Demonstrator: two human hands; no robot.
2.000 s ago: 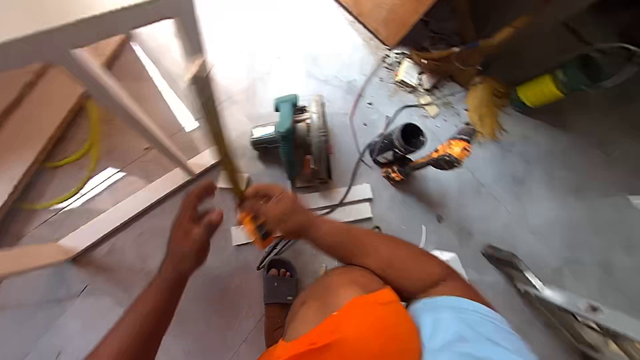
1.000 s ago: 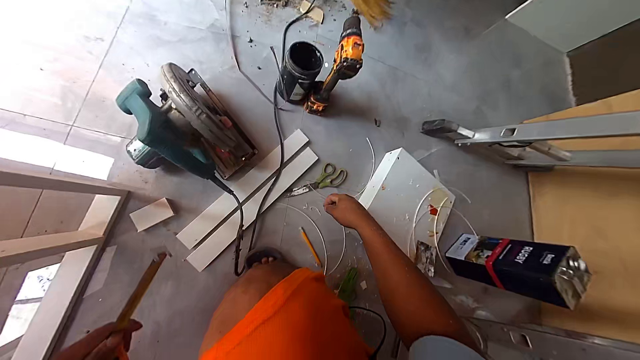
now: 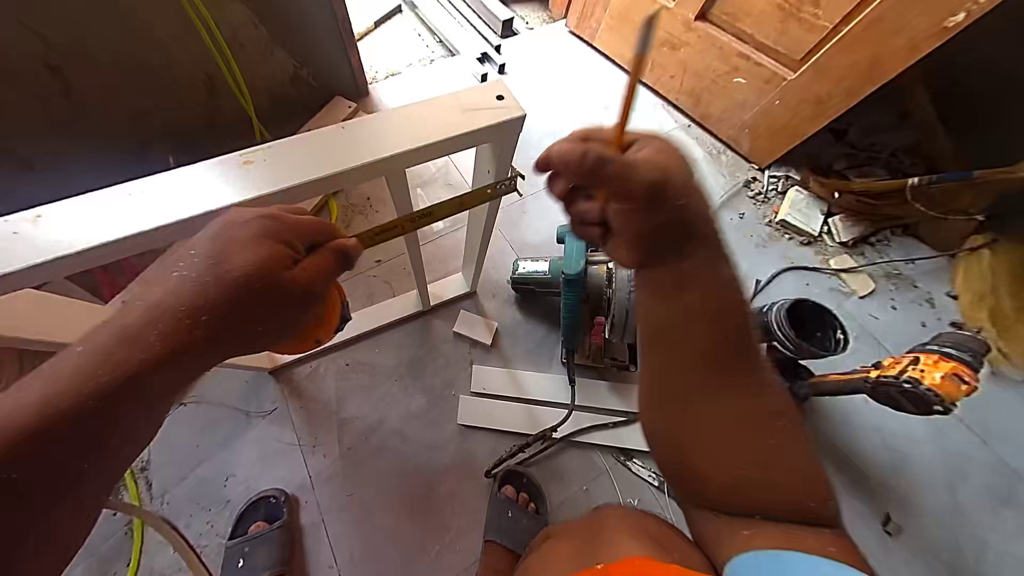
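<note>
My left hand (image 3: 256,272) holds an orange tape measure (image 3: 316,324), its yellow blade (image 3: 436,212) drawn out to the right. The hooked end of the blade is near the right upright of a white-painted frame (image 3: 320,172), which stands just beyond the hand. In my right hand (image 3: 620,192) is a pencil (image 3: 634,84), pointing up, raised to the right of the blade's end and not touching the frame.
A green circular saw (image 3: 572,296) stands on the tiled floor, its black cord (image 3: 544,436) lying over two white boards (image 3: 520,414). A small offcut (image 3: 475,328) lies beside the frame. At right are an orange cordless drill (image 3: 928,376), a black container (image 3: 804,328) and rubble by a wooden door (image 3: 768,64).
The view has swung from the boards and scissors back to the white frame. My right hand, seen near the scissors one second ago, now holds up a pencil; the tape is extended in my left hand.
</note>
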